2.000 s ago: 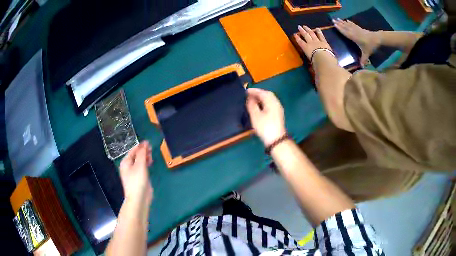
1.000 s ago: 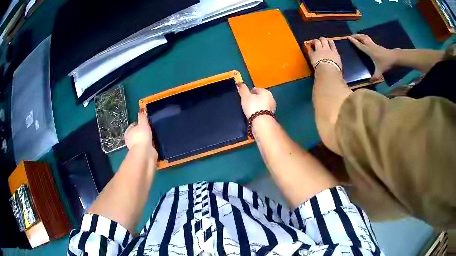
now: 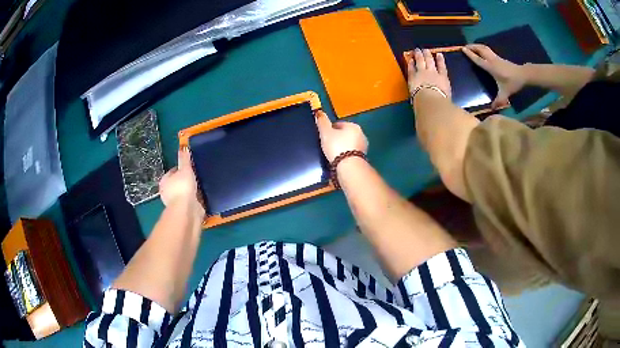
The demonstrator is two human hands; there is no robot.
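Observation:
A glossy black display panel [image 3: 262,160] lies in an orange holding fixture [image 3: 251,109] in front of me on the green mat, and it reflects a bright light along its lower right part. My left hand [image 3: 181,182] grips the left end of the fixture, with the thumb along the panel's edge. My right hand [image 3: 341,141] grips the right end, with the thumb near the upper right corner. The fingers under or behind both ends are hidden.
A silvery crinkled rectangle [image 3: 140,158] and another dark panel [image 3: 97,243] lie left, beside a stack of orange plates [image 3: 51,272]. A flat orange plate [image 3: 352,60] lies behind right. Another person's hands [image 3: 429,73] hold a similar fixture at right. Translucent sleeves [image 3: 146,85] lie at the back.
Since the oldest frame, my left hand has come onto the fixture's left end and my right hand has settled on its right end. A bright reflection now shows on the panel.

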